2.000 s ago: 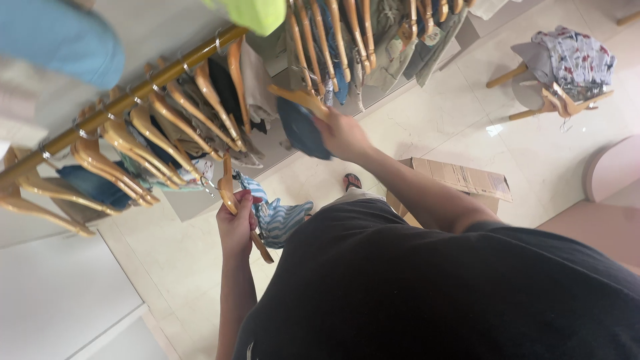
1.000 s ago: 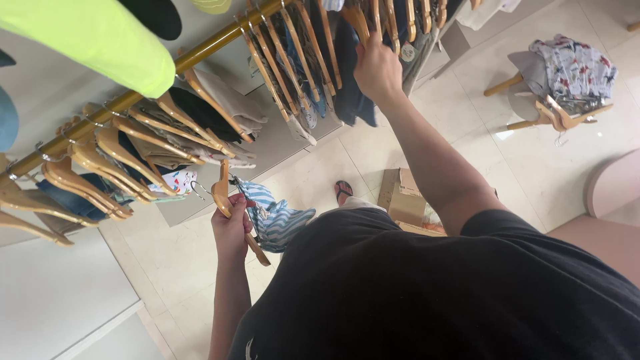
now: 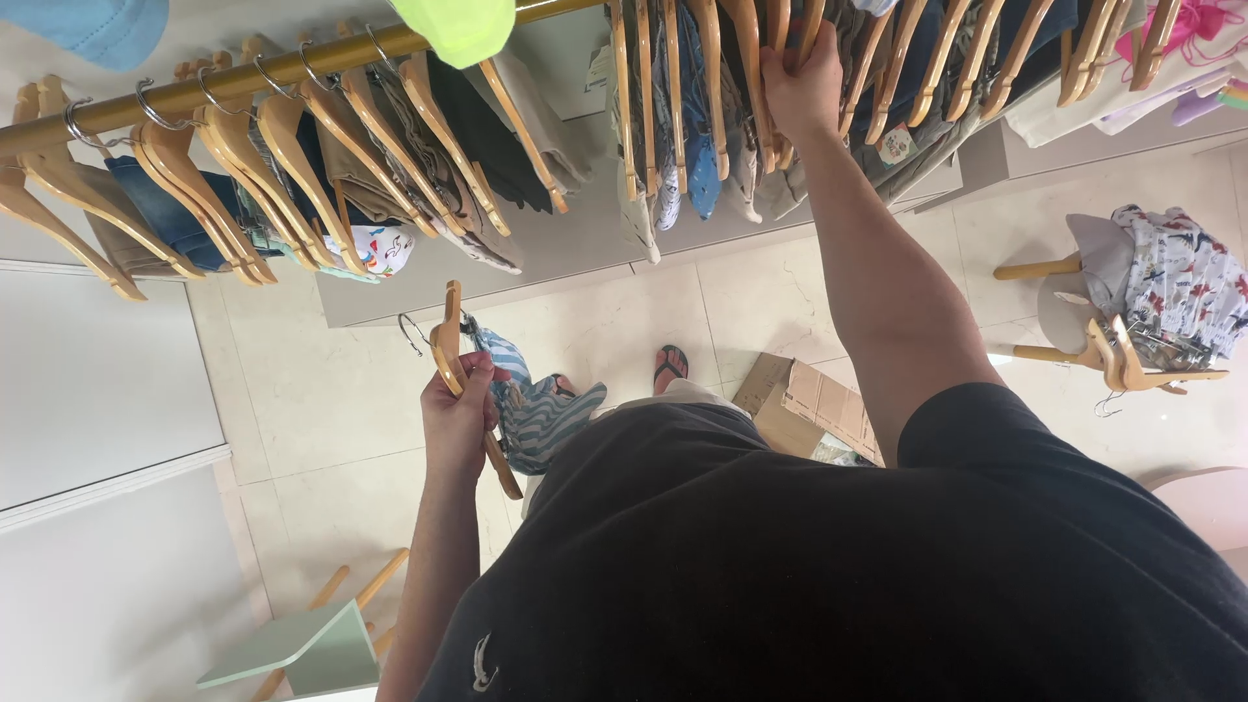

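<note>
My left hand [image 3: 460, 409] is closed around a wooden clothes hanger [image 3: 448, 341], from which a blue and white striped garment [image 3: 546, 419] hangs beside my leg. Up at the gold-coloured clothes rail [image 3: 390, 42], my right hand [image 3: 807, 83] grips a wooden hanger [image 3: 777, 29] among several others; what hangs on it is mostly hidden by the hand and its neighbours. To the left of that hand hang a blue patterned garment [image 3: 702, 175] and light ones. Further left, wooden hangers hold dark trousers [image 3: 487, 136] and jeans [image 3: 161, 195].
A lime-green garment [image 3: 458, 29] is above the rail. An open cardboard box [image 3: 819, 400] lies on the floor near my feet. At right, a chair holds patterned clothes [image 3: 1185, 273] and wooden hangers [image 3: 1126, 361]. A pale green chair [image 3: 292, 648] stands at lower left.
Two seconds ago my right hand held a hanger with a dark blue garment away from the rail; now that hand is up at the rail. My left hand still holds the striped garment's hanger.
</note>
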